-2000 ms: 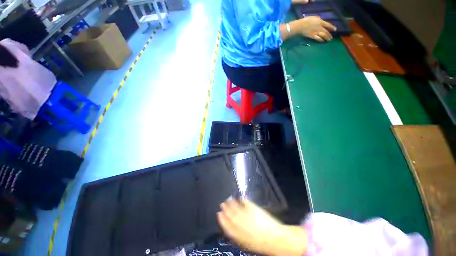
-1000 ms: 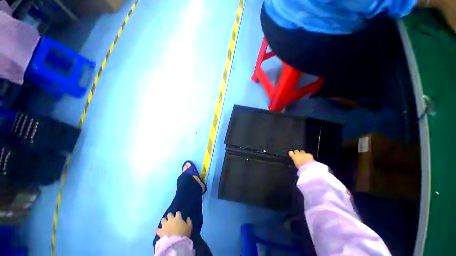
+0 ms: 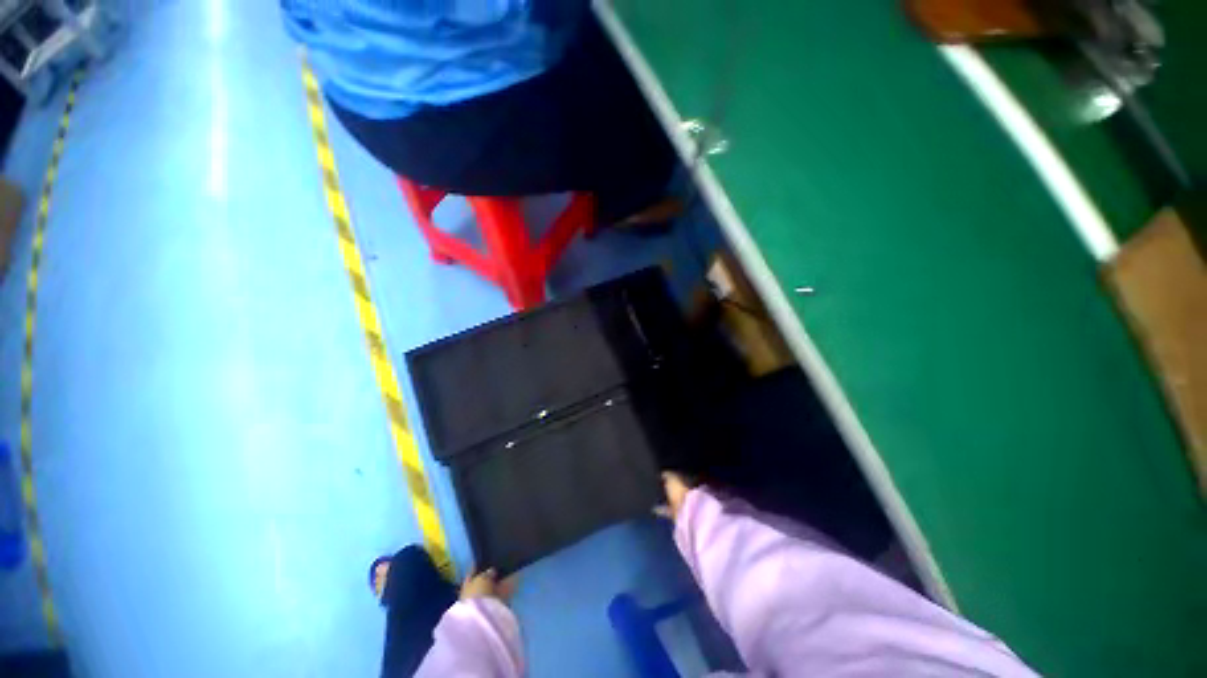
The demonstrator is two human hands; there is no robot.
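Observation:
A flat black tray (image 3: pixel 563 480) lies low beside the bench, with a second black tray (image 3: pixel 510 378) right behind it. Small bright glints show along the line between them. My left hand (image 3: pixel 487 584) holds the near tray at its near left corner. My right hand (image 3: pixel 675 494) holds its near right corner; the fingers are small, blurred and partly hidden by the tray edge. I see no phone in the trays. Their right ends fade into the dark under the bench.
The green bench (image 3: pixel 847 265) runs along the right. A coworker in blue (image 3: pixel 437 53) sits on a red stool (image 3: pixel 510 245) beyond the trays. Part of a blue stool (image 3: pixel 642 633) is below. A yellow-marked line (image 3: pixel 364 298) crosses the blue floor. Brown boards (image 3: pixel 1171 318) lie at right.
My left hand has moved from my leg to the near tray's left corner. My right hand has moved from the tray's middle to its near right corner. The view has swung right.

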